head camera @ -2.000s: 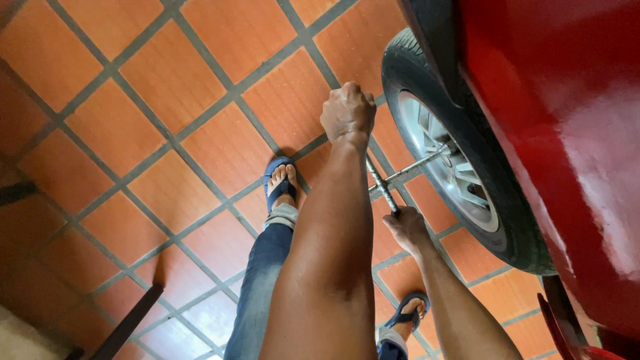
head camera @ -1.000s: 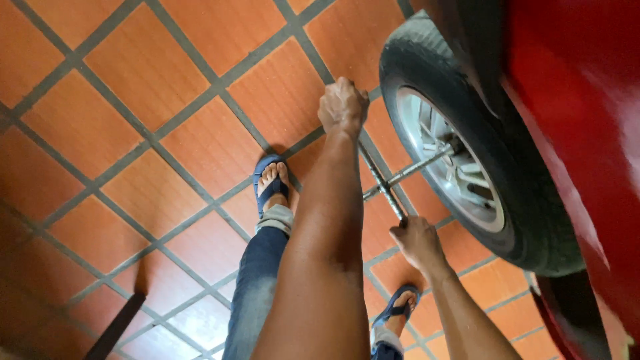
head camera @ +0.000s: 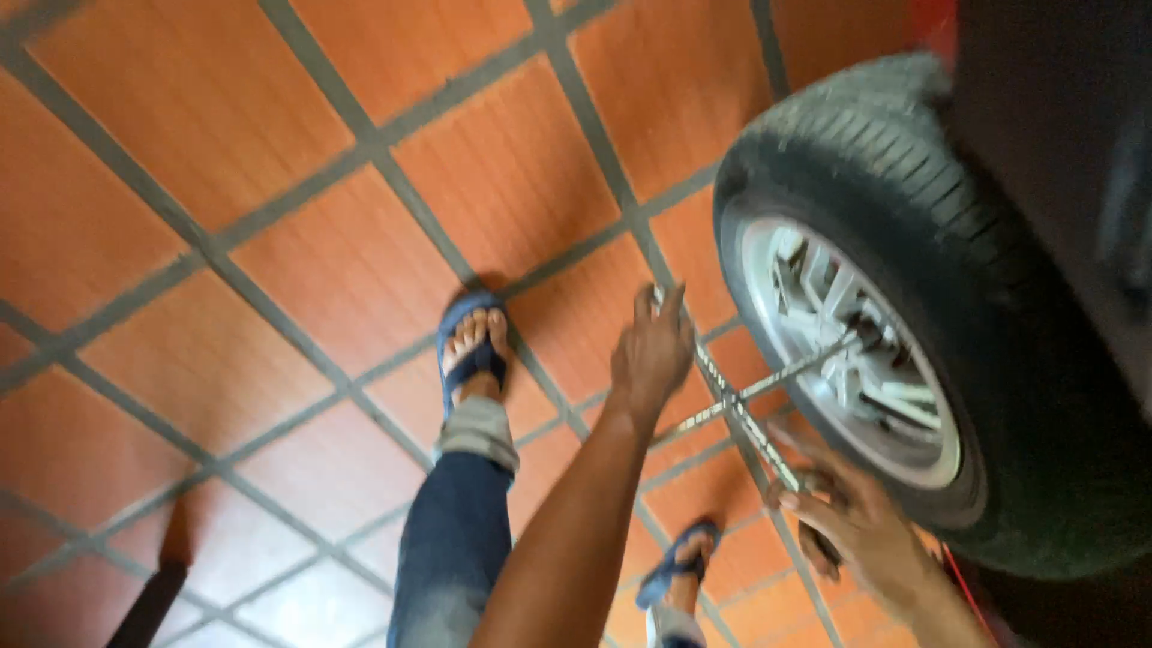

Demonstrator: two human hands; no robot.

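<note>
A four-way metal lug wrench (head camera: 731, 396) reaches with one arm into the hub area of a car wheel with a silver alloy rim (head camera: 936, 454) and black tire (head camera: 954, 270). My left hand (head camera: 652, 351) is at the upper end of the cross bar, its fingers partly around it and some extended. At the bar's lower end is my right hand (head camera: 837, 513), with the thumb against the metal and the other fingers loosely spread; how firmly it holds is unclear. The wrench socket's seat at the hub is blurred.
Orange floor tiles (head camera: 297, 261) with grey joints lie below. My feet in blue sandals (head camera: 472, 351) stand left of and below the wrench. Dark and red car bodywork (head camera: 1062, 108) borders the wheel at the right. A dark post-like object (head camera: 148, 603) shows at the lower left.
My left hand has gone from a closed fist to a looser hold with fingers extended. The fingers of my right hand have spread. The view has shifted closer to the wheel.
</note>
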